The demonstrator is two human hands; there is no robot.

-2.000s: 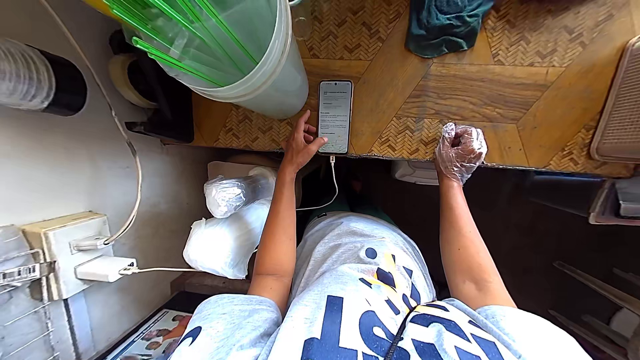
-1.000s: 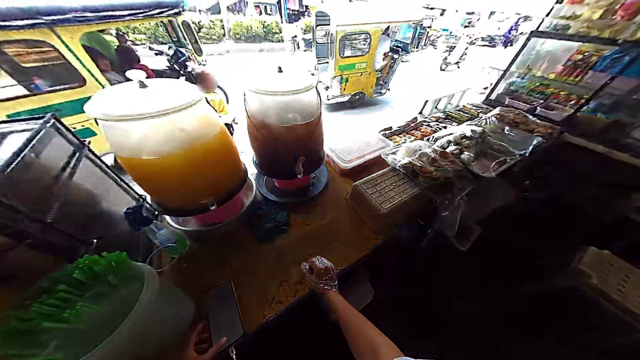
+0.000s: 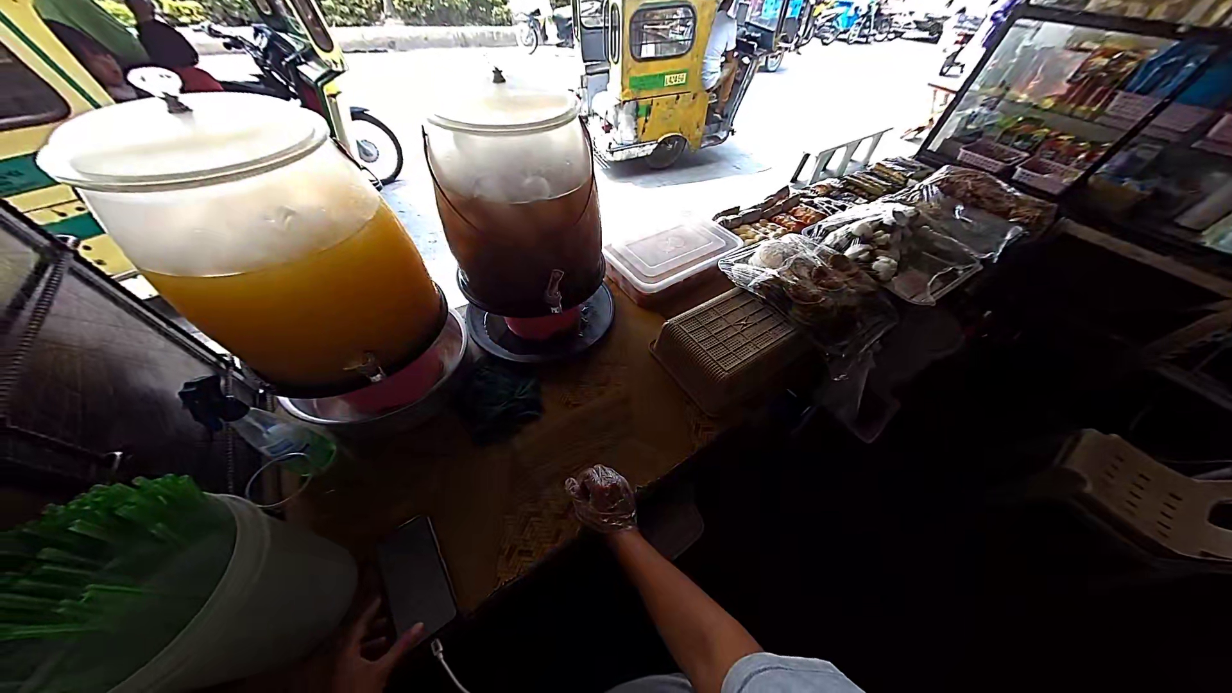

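Note:
My right hand (image 3: 603, 499), in a clear plastic glove, rests with curled fingers at the front edge of the wooden table (image 3: 568, 433); nothing shows in it. At the lower left, my left hand (image 3: 371, 650) is bare, its fingers apart beside a smartphone (image 3: 417, 575) with a dark screen and a white charging cable (image 3: 445, 664) at its lower end. Left of the phone stands a translucent plastic bucket (image 3: 279, 587) of green straws (image 3: 87, 558). A dark cloth (image 3: 499, 399) lies farther back on the table.
Two drink dispensers, one with orange liquid (image 3: 308, 289) and one with brown (image 3: 520, 241), stand at the back. Right of them are a lidded plastic container (image 3: 671, 255), an upturned plastic basket (image 3: 729, 346) and plastic-covered food trays (image 3: 818, 279). A plastic chair (image 3: 1145, 491) stands at right.
The view has swung up from the table to the street. My left hand touched the phone's lit screen two seconds ago; now the screen is dark and the hand lies beside it.

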